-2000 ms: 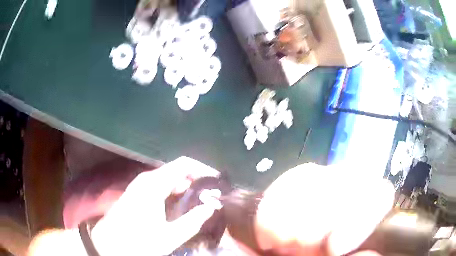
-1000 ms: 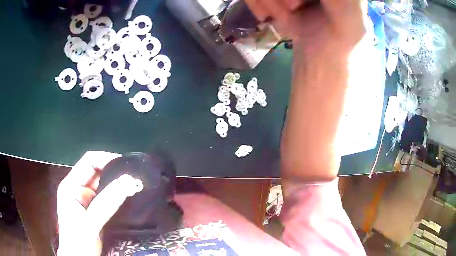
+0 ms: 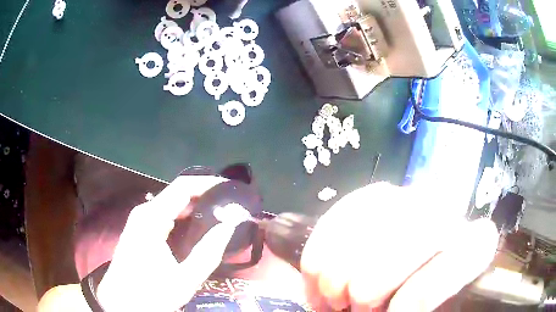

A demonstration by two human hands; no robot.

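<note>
My left hand (image 3: 164,244) holds a black round housing (image 3: 210,198) over my lap near the bench's front edge. Its thumb lies over a small white part (image 3: 230,213) on the housing; glare blurs that part. My right hand (image 3: 396,250) is closed around an electric screwdriver (image 3: 288,234), lying roughly level, its tip pointing left at the white part. Whether the tip touches it cannot be told. White retaining rings (image 3: 233,113) lie in a loose pile on the bench. Small white two-eared plates (image 3: 310,161) form a separate cluster, with one alone (image 3: 327,193) nearer the edge.
The beige-grey screw feeder (image 3: 399,46) stands at the back. Right of it is the blue parts bin (image 3: 427,146), with a black cord (image 3: 475,127) crossing it. A thin dark rod (image 3: 374,167) lies near the small plates. Clear plastic bags (image 3: 515,79) are at the far right.
My right hand has come back from the screw feeder to the housing with the screwdriver. My left hand and the housing are now further right in the picture; the view has also shifted.
</note>
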